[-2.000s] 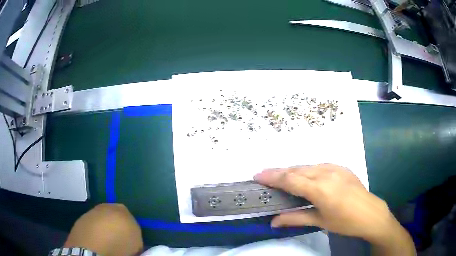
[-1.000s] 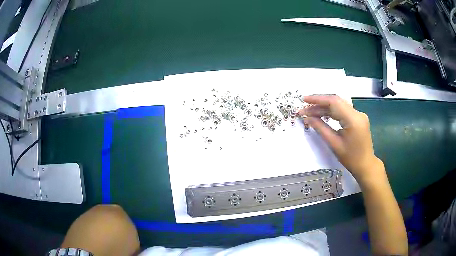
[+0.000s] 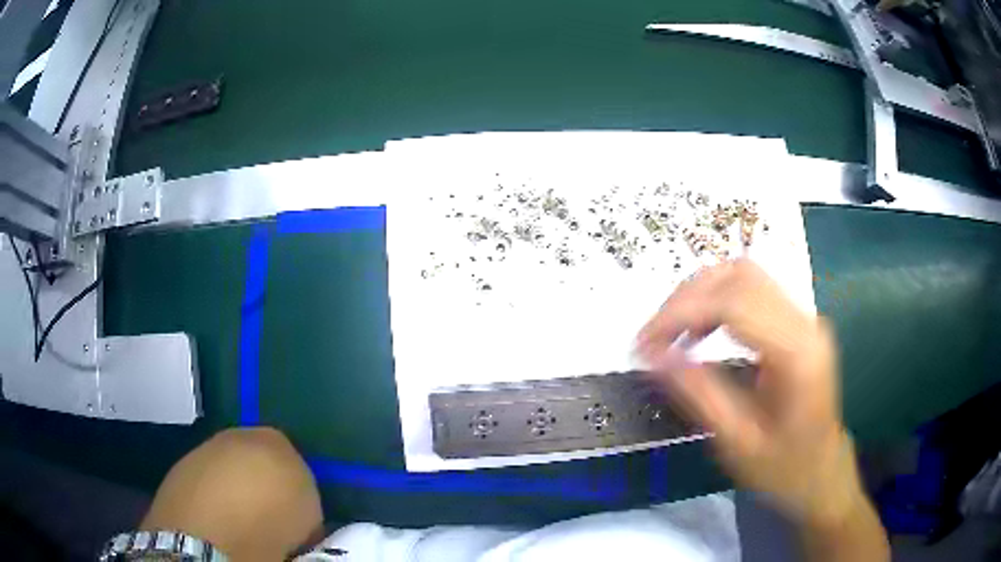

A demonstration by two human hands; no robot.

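The dark grey-brown strip fixture (image 3: 516, 437) lies on the white paper sheet (image 3: 527, 335) near its front edge. Three ringed seats show on its left part and a fourth beside my fingers; its right part is hidden. Loose small metal parts (image 3: 615, 244) are scattered on the sheet's upper half. My right hand (image 3: 757, 384) is blurred above the fixture's right part, fingers bent and thumb near the index finger; whether it holds a part cannot be seen. My left hand (image 3: 236, 483), beside a metal watch band at the lower left, has its fingers hidden.
The green conveyor belt (image 3: 461, 66) lies beyond the sheet, with a silver crossbar (image 3: 274, 190) across it. Another dark strip (image 3: 179, 103) is at the far left. A pointed guide arm (image 3: 757, 41) reaches in from the right. Blue tape (image 3: 252, 329) marks the belt. Metal frames stand both sides.
My right hand left the fixture for the loose parts, then came back over the fixture's right part. The far-left strip has moved right and shows more. The view has shifted slightly.
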